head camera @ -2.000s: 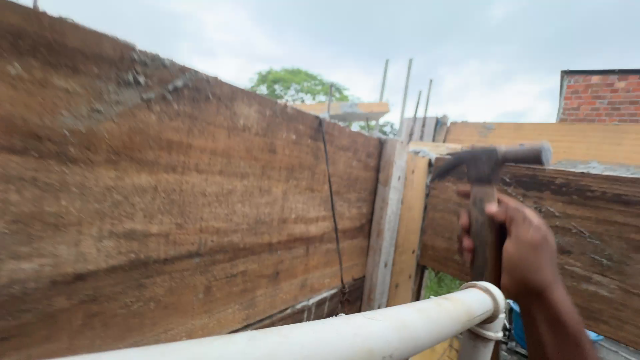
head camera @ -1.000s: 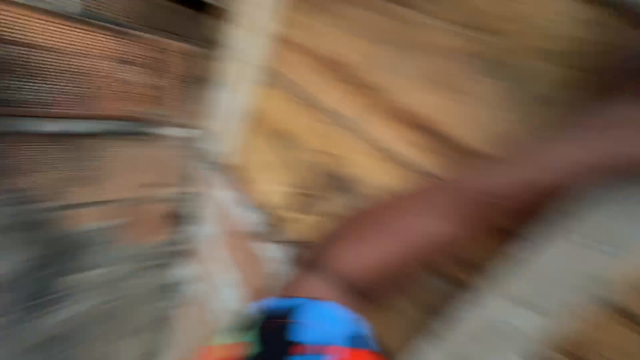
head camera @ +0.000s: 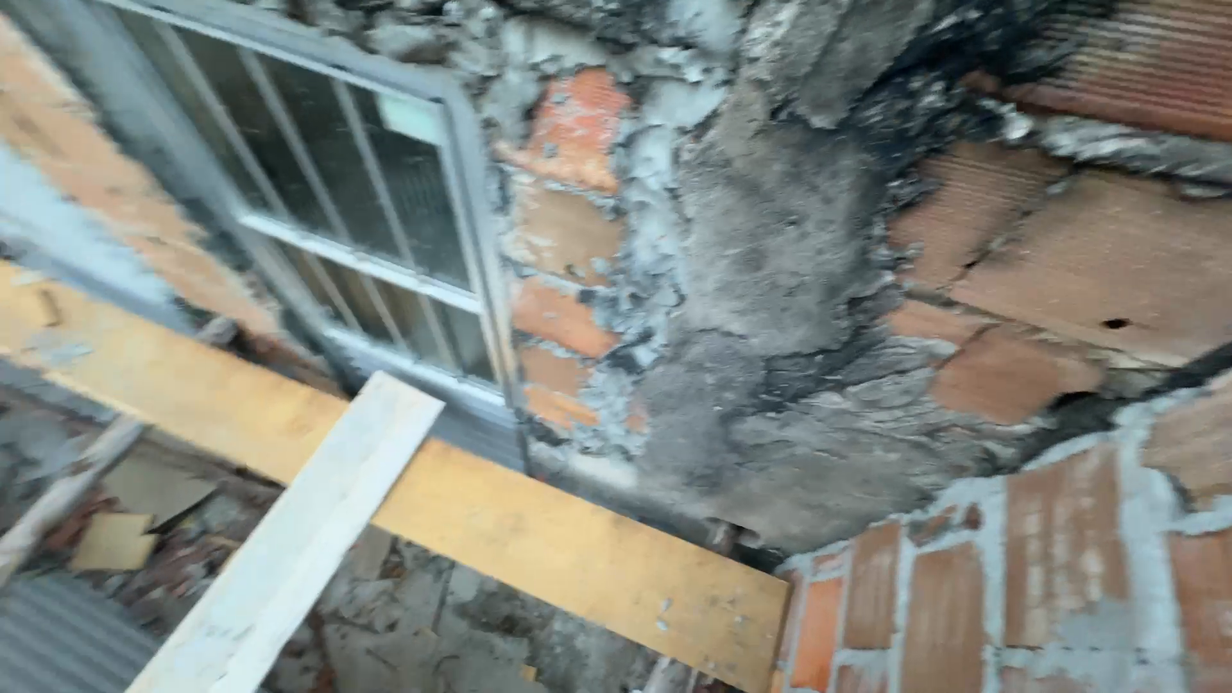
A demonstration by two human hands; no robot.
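Neither my left hand nor my right hand shows in the head view now, and the claw hammer is out of sight too. A long yellowish wooden plank [head camera: 577, 549] runs slantwise from the left edge down to a brick wall [head camera: 962, 597] at lower right. Across it lies a narrower pale board [head camera: 289, 539], whose far end reaches just past the plank. The view is somewhat blurred.
A metal-framed window with bars [head camera: 361, 250] is set in the rough wall behind the plank. Grey mortar [head camera: 780, 250] and clay blocks [head camera: 1107, 260] cover that wall. Rubble [head camera: 385, 616] and a corrugated sheet [head camera: 72, 635] lie below.
The view has swung far away from the wooden panels and white pipe. The hand holding a claw hammer two seconds ago, and the arm seen one second ago, are out of view.
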